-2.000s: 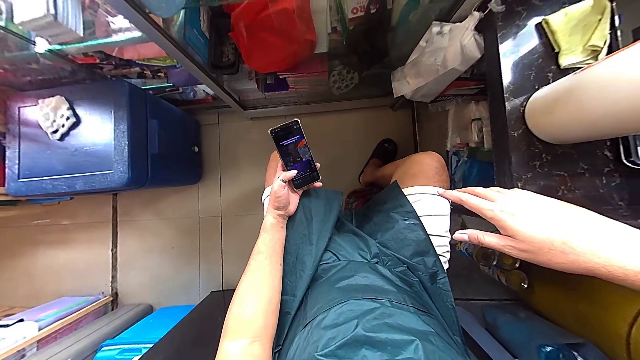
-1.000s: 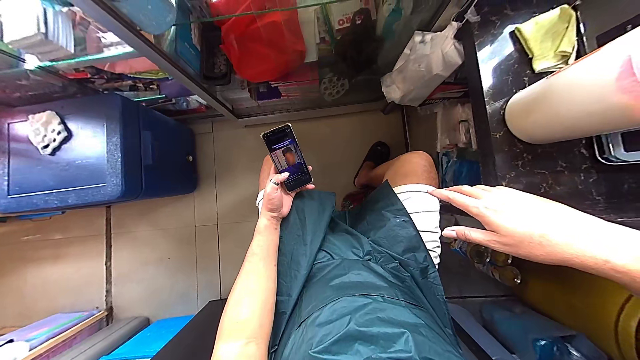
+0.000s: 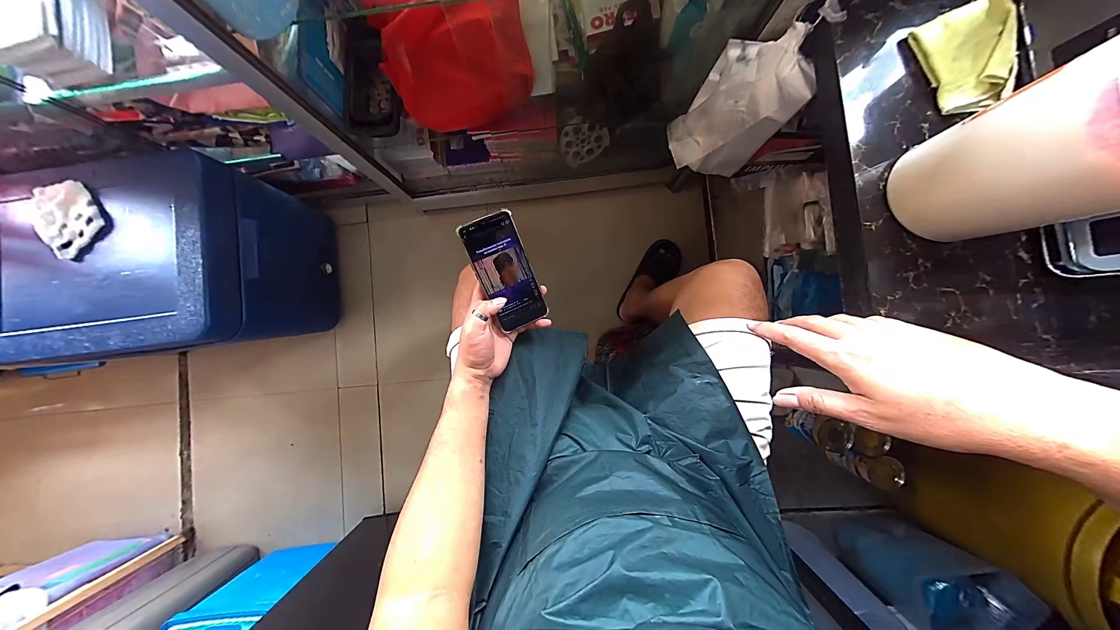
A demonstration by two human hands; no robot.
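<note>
My left hand holds a smartphone in a clear case above my lap, its thumb on the lower part of the lit screen. A dark green apron covers my lap, with striped white shorts showing at the right. Over that knee reaches my right hand, palm down with the fingers apart; its fingertips are at the edge of the shorts. Nothing shows in its grasp.
A blue cooler box bears a white porous piece. Ahead stands a glass display case with a red bag inside. At right, a dark marbled counter carries a white cylinder and a yellow-green cloth.
The picture on the phone's screen differs from the one two seconds ago. Both hands have kept much the same pose.
</note>
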